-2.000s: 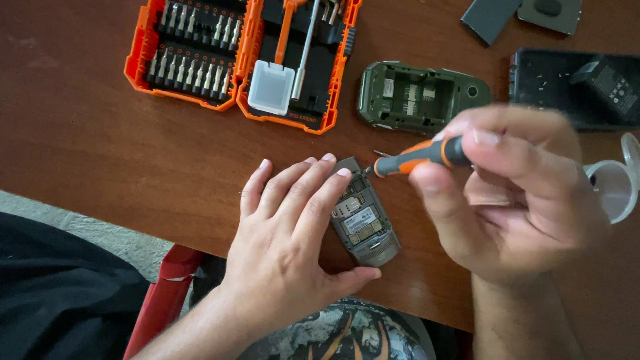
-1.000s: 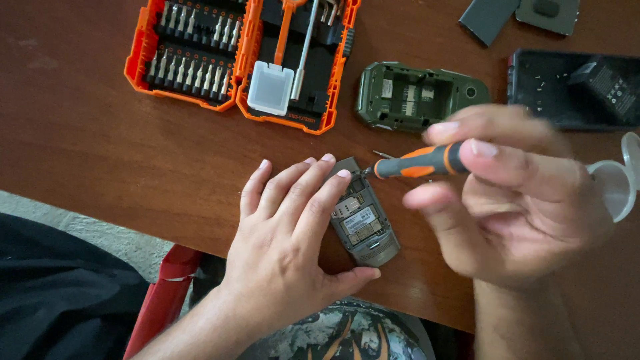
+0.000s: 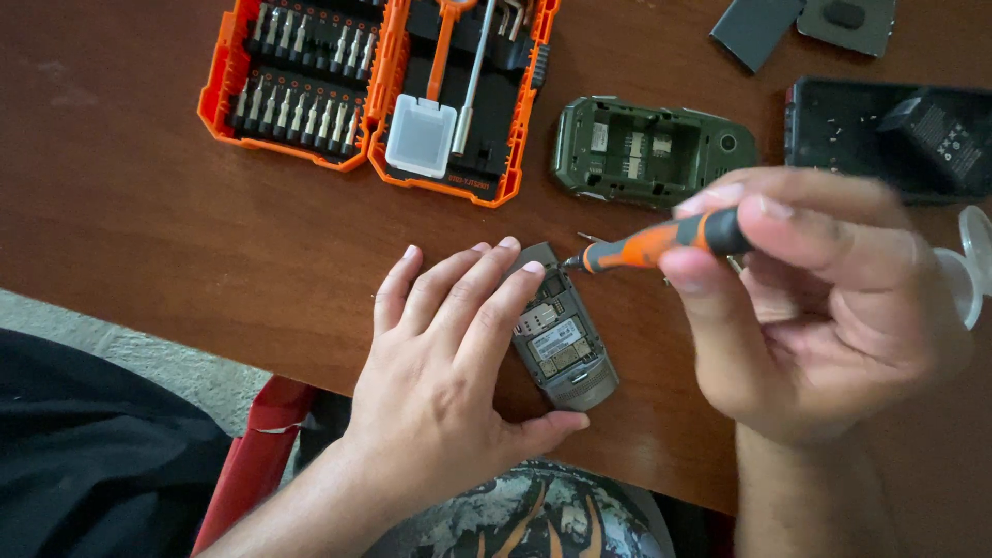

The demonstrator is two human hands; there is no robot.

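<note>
A grey mobile phone (image 3: 577, 341) with its back cover off lies on the brown table, showing a SIM holder, a label and metal contacts. My left hand (image 3: 457, 356) steadies it, fingertips over its upper left edge and thumb at its lower end. Between the thumb and fingers of my right hand (image 3: 806, 287) is an orange and grey precision screwdriver (image 3: 659, 242), its tip at the phone's upper right edge. A thin metal piece (image 3: 593, 237) lies just behind the screwdriver, partly hidden.
An open orange bit case (image 3: 363, 147) stands at the back, holding bits and a clear plastic box (image 3: 421, 136). Behind my right hand lie a green phone housing (image 3: 651, 151), a black tray-like object (image 3: 845, 132) with small screws, and a battery (image 3: 756, 31). A clear round container (image 3: 957, 283) is far right.
The fingers of my right hand have shifted around the screwdriver handle, while its tip stays at the phone's upper edge. My left hand and the phone have not plainly moved.
</note>
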